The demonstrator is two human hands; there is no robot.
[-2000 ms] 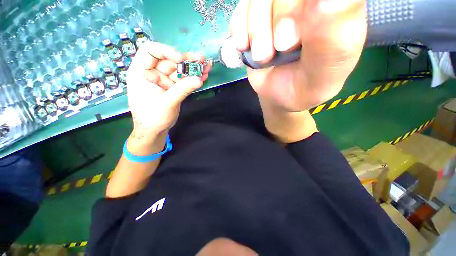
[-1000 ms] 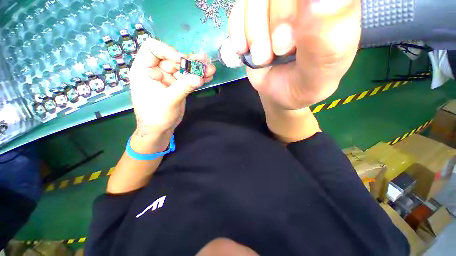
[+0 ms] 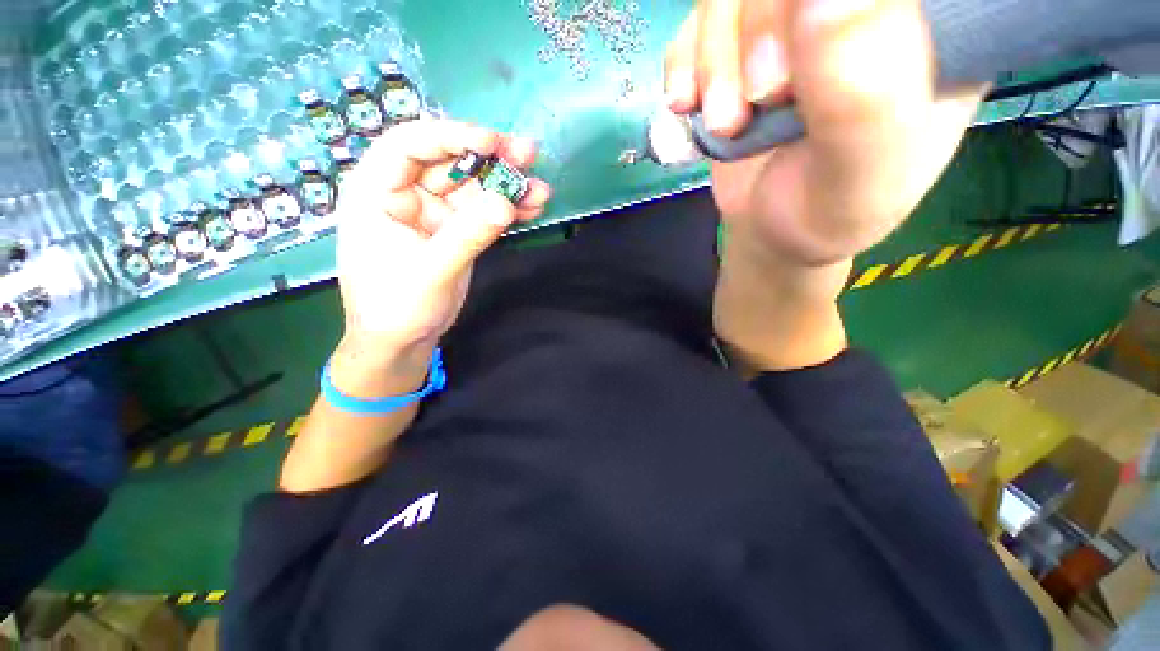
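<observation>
My left hand (image 3: pixel 414 235) pinches a small watch module (image 3: pixel 497 178) between thumb and fingers; its green circuit board faces up and one end is dark. My right hand (image 3: pixel 827 140) is wrapped around the grey electric screwdriver (image 3: pixel 1030 45), which runs off the upper right. The driver's pale nose (image 3: pixel 670 137) points left, with a small bit (image 3: pixel 628 157) at its tip, apart from the module. A loose pile of small screws (image 3: pixel 585 28) lies on the bench beyond my hands. Whether a screw sits on the bit, I cannot tell.
A clear blister tray (image 3: pixel 165 95) at the left holds rows of green-faced modules (image 3: pixel 235 219) near its front edge. Part of another tray (image 3: pixel 26 305) shows at the far left. Cardboard boxes (image 3: pixel 1069 394) stand on the floor at the right. A dark-blue clothed shape (image 3: pixel 57 445) is at lower left.
My right hand and the screwdriver have moved right, away from the module. The module has tilted slightly in my left hand. The view has shifted, so the tray and screws appear further right.
</observation>
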